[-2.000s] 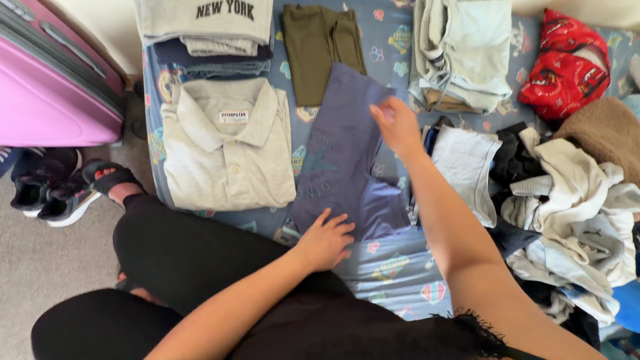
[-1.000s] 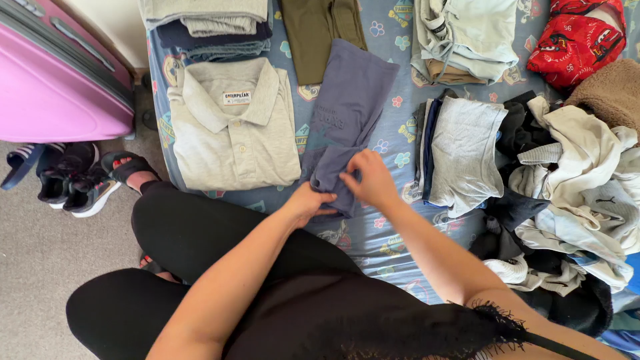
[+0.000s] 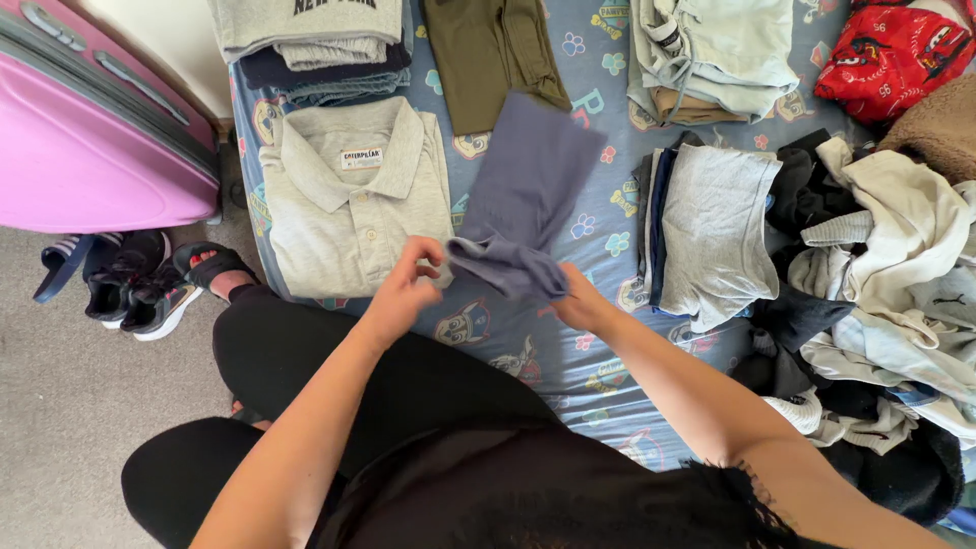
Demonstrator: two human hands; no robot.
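A blue-purple garment [image 3: 526, 183] lies lengthwise on the patterned bed sheet, slightly blurred, its near end bunched. My right hand [image 3: 581, 301] grips the right side of that bunched end. Just left of the bunched end, my left hand [image 3: 412, 293] is raised with its fingers curled and apart, holding nothing, near the hem of a folded light grey polo shirt [image 3: 328, 221]. Folded olive-green trousers [image 3: 488, 69] lie beyond the garment's far end.
Folded clothes [image 3: 343, 49] are stacked at the upper left, pale shorts [image 3: 732, 53] at the upper right. A folded grey garment [image 3: 717, 229] sits beside a loose clothes heap [image 3: 892, 229]. A red printed fabric item [image 3: 892, 61] lies behind. A pink suitcase [image 3: 99, 137] and shoes [image 3: 145, 297] are left.
The blue-purple garment was spread wider two seconds ago and is now narrower, its near end gathered. My left hand, on the garment one second ago, has come off it to the left.
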